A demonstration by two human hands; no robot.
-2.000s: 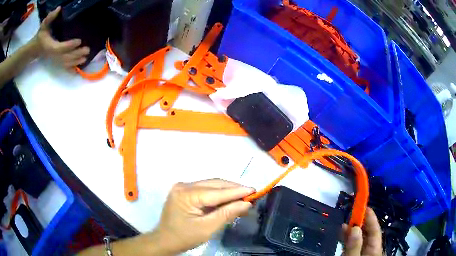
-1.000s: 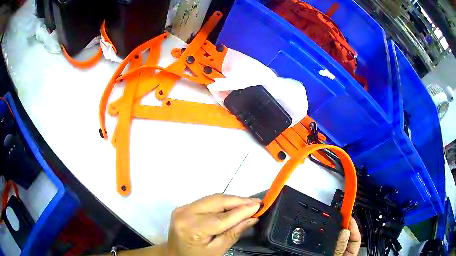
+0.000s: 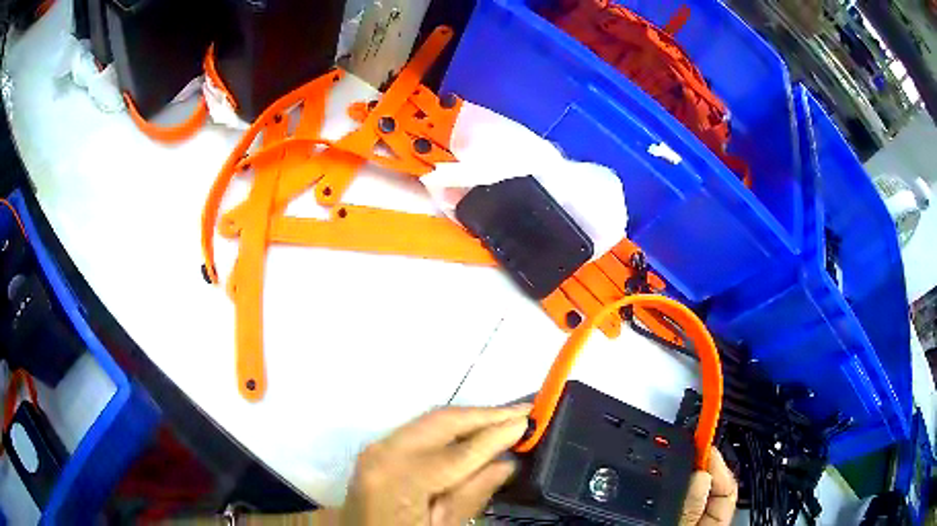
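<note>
A black power bank stands at the bottom right, its port end with a round lamp and slots facing up. An orange carry strap arches over it. My left hand pinches the strap's left end, with a dark stud, at the unit's left side. My right hand, partly cut off and behind the unit, is at the strap's right end against the right side. Whether either end is fastened cannot be seen.
Loose orange straps lie at centre left. A dark block rests on a white sheet and straps. Blue totes stand behind, black cables lie right, black units stand back left, and a floor-side tote is at left.
The strap, first held above the unit, has come down to its sides and forms an upright arch. The other person's hand at the back left has left the picture.
</note>
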